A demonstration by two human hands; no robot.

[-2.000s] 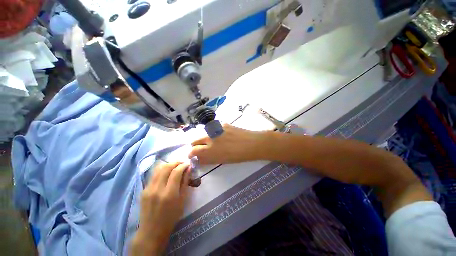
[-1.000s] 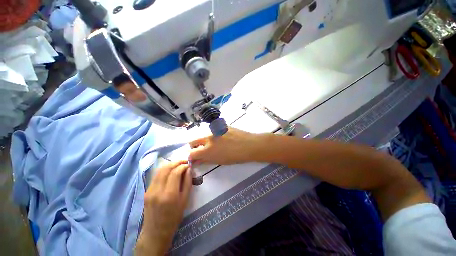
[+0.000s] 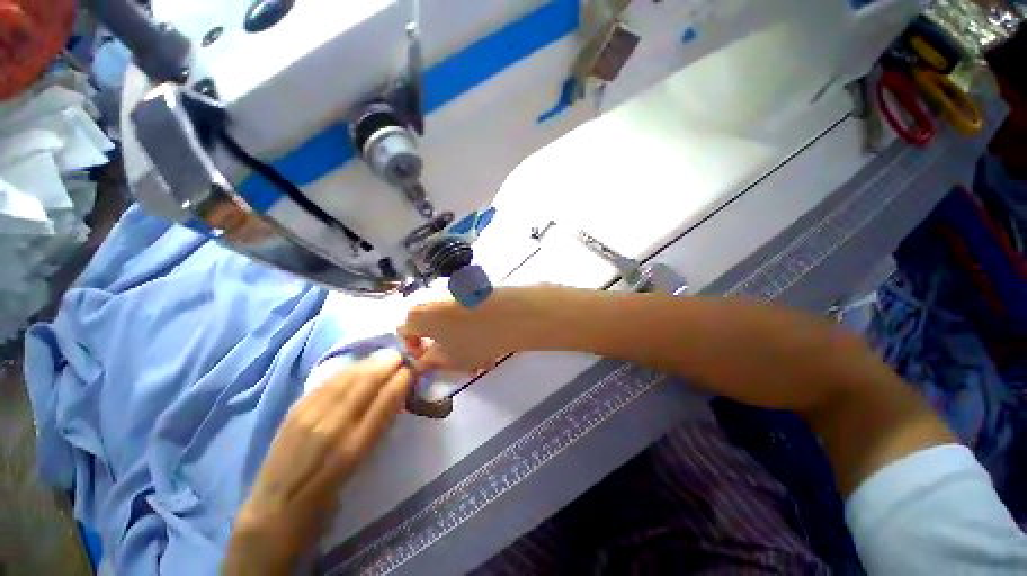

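Note:
A large light blue cloth (image 3: 169,383) lies in folds on the table left of the needle area. My left hand (image 3: 327,433) rests flat near its right edge, with the fingertips at the cloth edge. My right hand (image 3: 462,332) is just below the sewing machine head (image 3: 338,101), its bent fingers pinching the cloth edge beside my left fingertips. The presser foot and needle are mostly hidden behind the black and grey parts (image 3: 460,270) above my right hand.
A silver hinged piece (image 3: 625,268) lies on the bed right of my hand. A ruler strip (image 3: 529,450) runs along the near edge. Red-handled scissors (image 3: 901,107) and a yellow handle (image 3: 946,101) are at the right end. White cloth pieces (image 3: 45,191) are heaped at left.
My left hand has shifted left and down and lies more slanted. My right hand has moved slightly left with the cloth edge. The machine appears shifted left in the view.

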